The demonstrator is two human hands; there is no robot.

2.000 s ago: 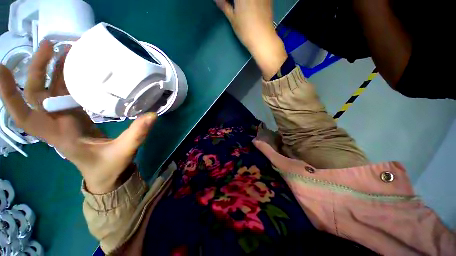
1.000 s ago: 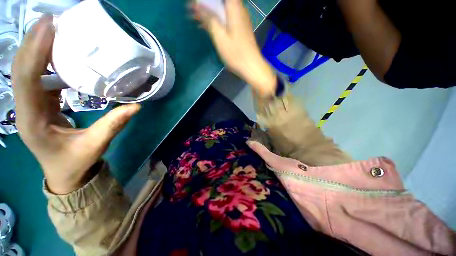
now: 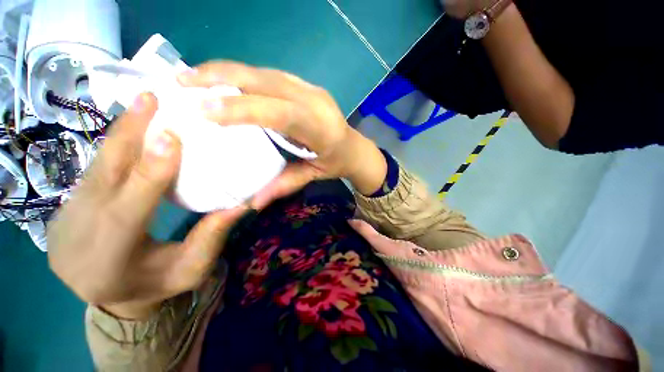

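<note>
A white rounded camera body (image 3: 226, 163) is held up between both hands at the centre left; glare washes out its detail. My left hand (image 3: 135, 225) grips it from the left side, thumb below and fingers on the near face. My right hand (image 3: 291, 120) lies over its top right, fingers across it and thumb at its lower right edge. White angular parts (image 3: 156, 58) show behind the fingertips. Whether a small separate piece is between the hands cannot be told.
White camera housings with wires (image 3: 73, 36) and a shell with a circuit board (image 3: 58, 163) lie on the green bench (image 3: 277, 36) at the left. Another person's forearm with a watch (image 3: 477, 25) is at the upper right. A blue stool (image 3: 400, 105) stands beyond the bench edge.
My right hand, apart from the camera before and holding something pale and blurred one second ago, has come left onto the camera. The camera has turned and moved lower right.
</note>
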